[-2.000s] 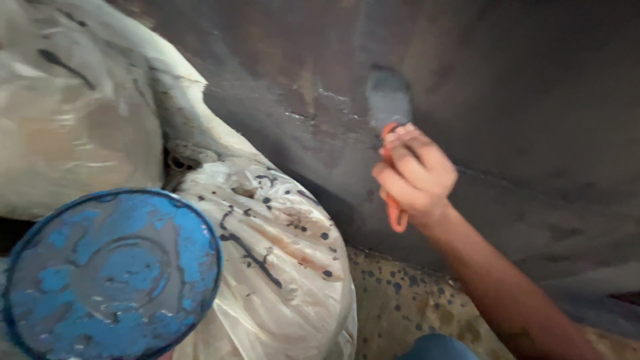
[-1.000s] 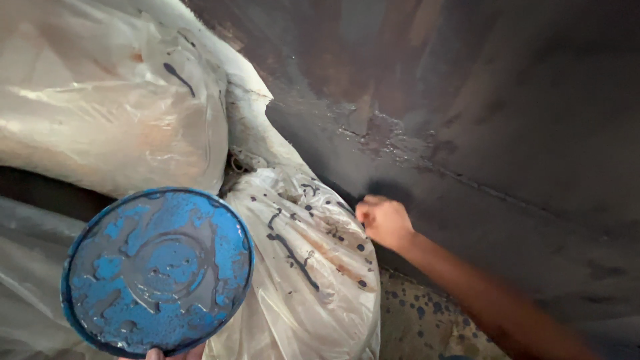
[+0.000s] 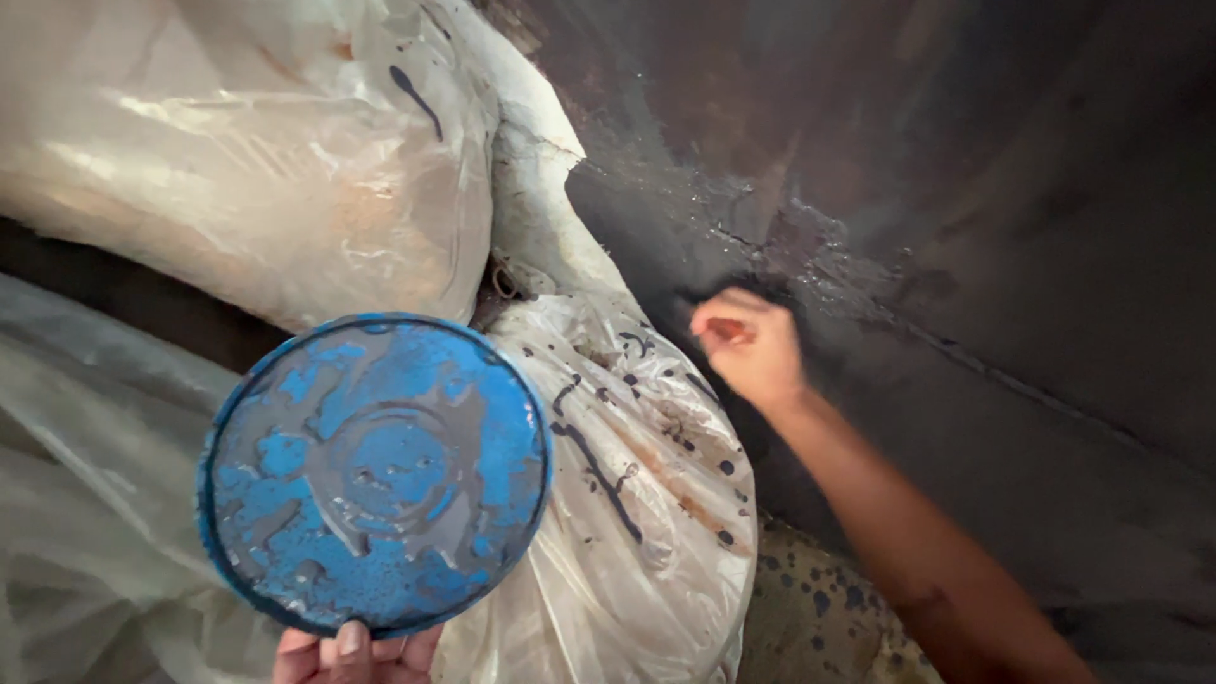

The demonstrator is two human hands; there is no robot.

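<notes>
My left hand (image 3: 356,655) grips the lower edge of a round blue plastic lid (image 3: 380,475), whose upturned face is smeared with wet grey paint or paste. To the right, my right hand (image 3: 750,347) is closed around the orange handle (image 3: 727,330) of a tool, close to the dark coated surface (image 3: 997,285). The tool's blade is hidden or blurred. Beside that hand, a glossy, rough patch and a long seam run across the surface.
Filled plastic bags (image 3: 247,171) lie at the upper left, and another bag (image 3: 655,494) with dark drips bulges between my hands. A pale torn sheet edge (image 3: 532,123) borders the dark surface. Speckled floor (image 3: 817,598) shows at the bottom, and translucent plastic sheeting (image 3: 85,532) at the lower left.
Two seconds ago my right hand held the orange-handled tool with its broad grey blade against the surface; it has since moved down toward the spattered bag. The view has shifted left.
</notes>
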